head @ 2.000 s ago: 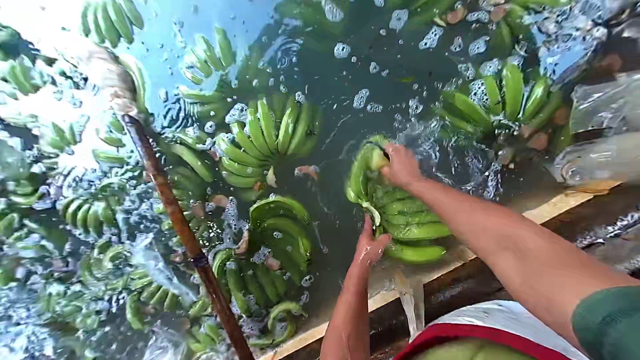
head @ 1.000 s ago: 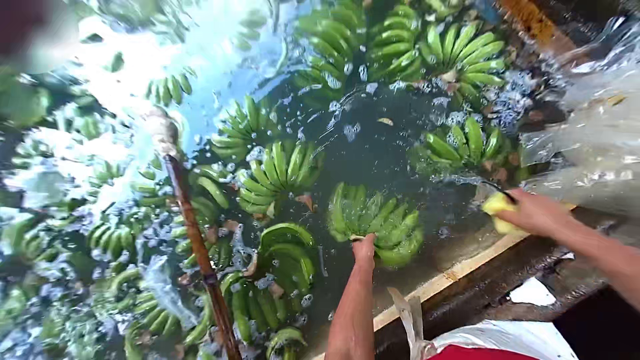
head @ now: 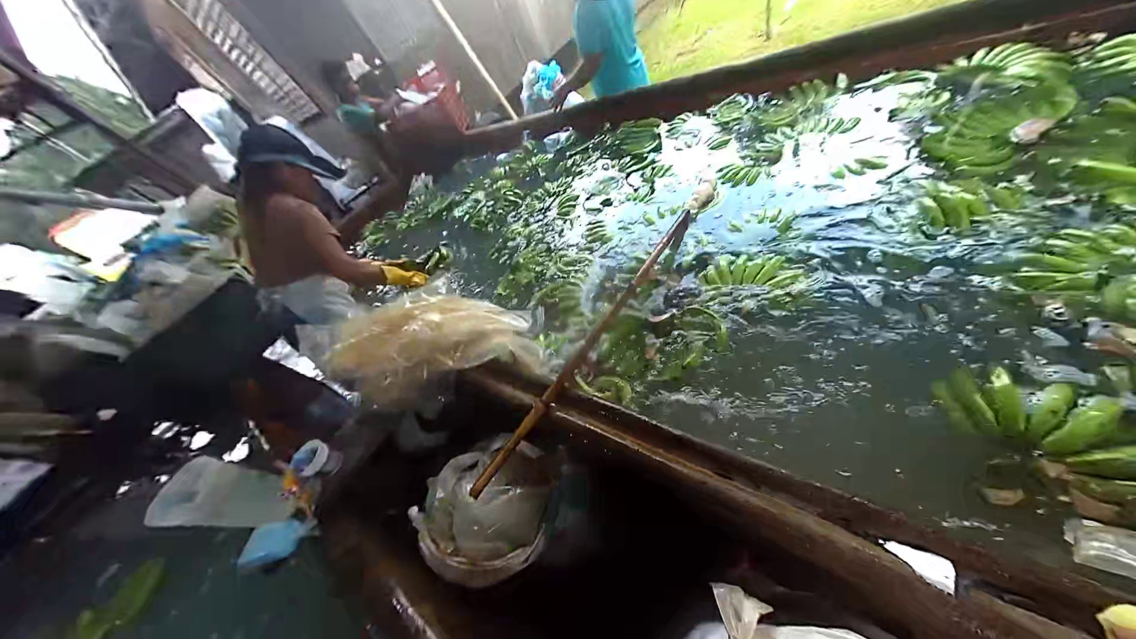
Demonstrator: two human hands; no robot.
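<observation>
Neither of my hands shows in this view. Many hands of green bananas float in the water of a long tank; one bunch [head: 1038, 417] lies near the right side and another [head: 754, 273] is farther off, near the middle. A wooden pole [head: 581, 355] leans across the tank's near edge [head: 754, 497], its far tip over the water. Its lower end is at a plastic-lined container [head: 479, 515]. A small part of a pale yellow object [head: 1116, 619] shows at the lower right corner.
A co-worker in a dark cap and yellow gloves [head: 406, 275] stands at the tank's left, beside clear plastic sheeting [head: 426, 342]. Another person in a turquoise shirt [head: 611, 44] is beyond the far edge. A red crate [head: 435, 98] stands at the back. Plastic pieces [head: 217, 493] lie lower left.
The view has swung far left and up. My left hand, on a banana bunch in the earlier frames, and my right hand, with a yellow object one second ago, are out of view.
</observation>
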